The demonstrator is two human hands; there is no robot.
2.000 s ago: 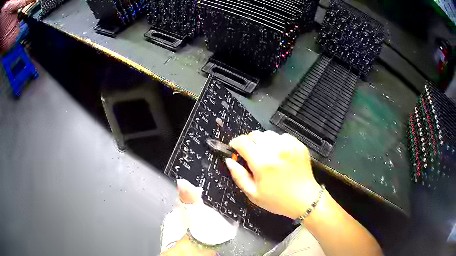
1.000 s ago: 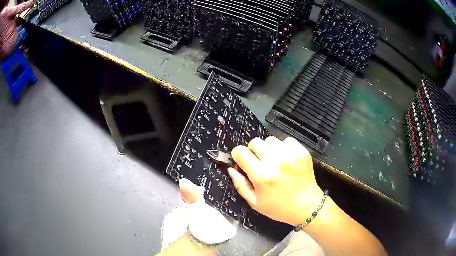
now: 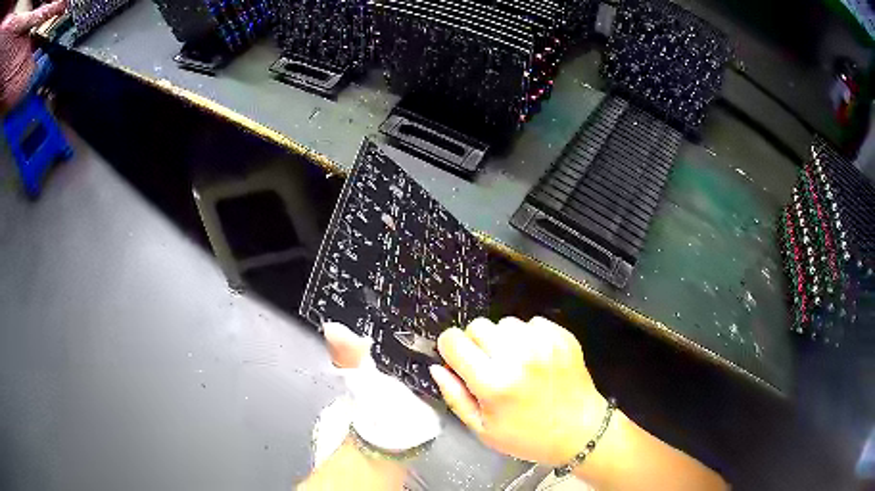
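A thin black printed circuit board panel [image 3: 398, 249] with white marks and small shiny dots is tilted in front of the bench edge. My left hand [image 3: 384, 398], in a white glove with the thumb showing bare, grips the panel's lower left edge. My right hand [image 3: 523, 384], bare with a beaded bracelet at the wrist, is closed around side cutters [image 3: 416, 343]. Only their short silver jaws show, over the lower part of the panel. The handles are hidden in my palm. Whether the jaws touch a lead is too small to tell.
The green-topped bench [image 3: 710, 288] runs diagonally, with a yellowish edge. An empty slotted rack [image 3: 604, 182] lies on it. Loaded board racks [image 3: 461, 67] stand behind and at the far right [image 3: 815, 249]. A blue stool [image 3: 36, 139] and a person's hand [image 3: 14, 48] are at upper left.
The panel has shifted left and its angle has changed slightly. The cutters and my right hand have moved down to the panel's lower part. Both hands keep their hold.
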